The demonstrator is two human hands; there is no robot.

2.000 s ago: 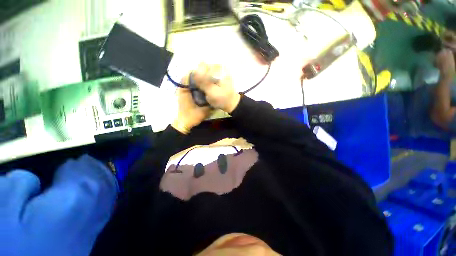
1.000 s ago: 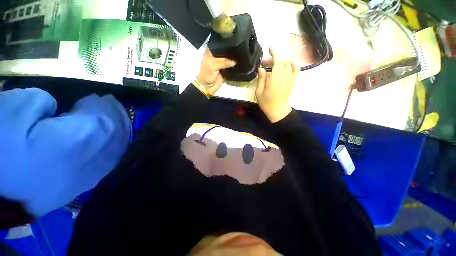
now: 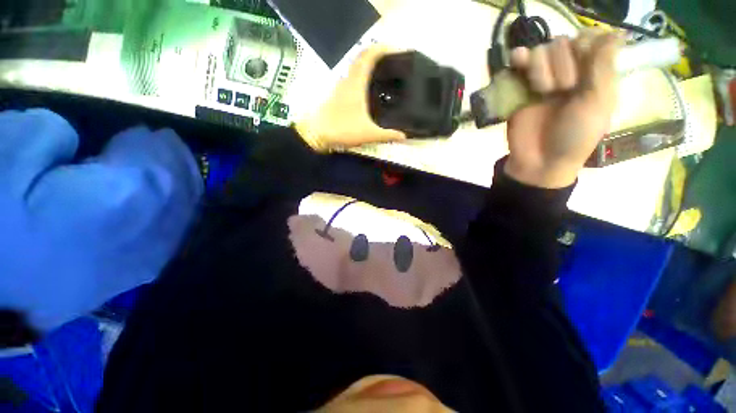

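Observation:
My left hand [image 3: 343,109] holds a black cube socket [image 3: 418,93] from its left side, above the white tabletop. A round recess shows on its left face. My right hand [image 3: 557,105] is closed around a pale handheld tool [image 3: 648,55], whose darker, yellowish-grey end [image 3: 502,98] points at the cube's right side. Whether that end touches the cube is hard to tell. A black cord [image 3: 529,31] lies coiled behind the tool.
A dark flat pad [image 3: 327,26] lies behind my left hand. Green-and-white printed sheets [image 3: 173,52] lie to the left. A power strip [image 3: 641,142] with a red switch is at the right. A person's blue sleeve [image 3: 105,202] is at the left. A blue bin [image 3: 609,278] is below the bench edge.
The cube has turned in my left hand and moved slightly right. My right hand has moved right and up and now holds the pale tool, which earlier was not in it.

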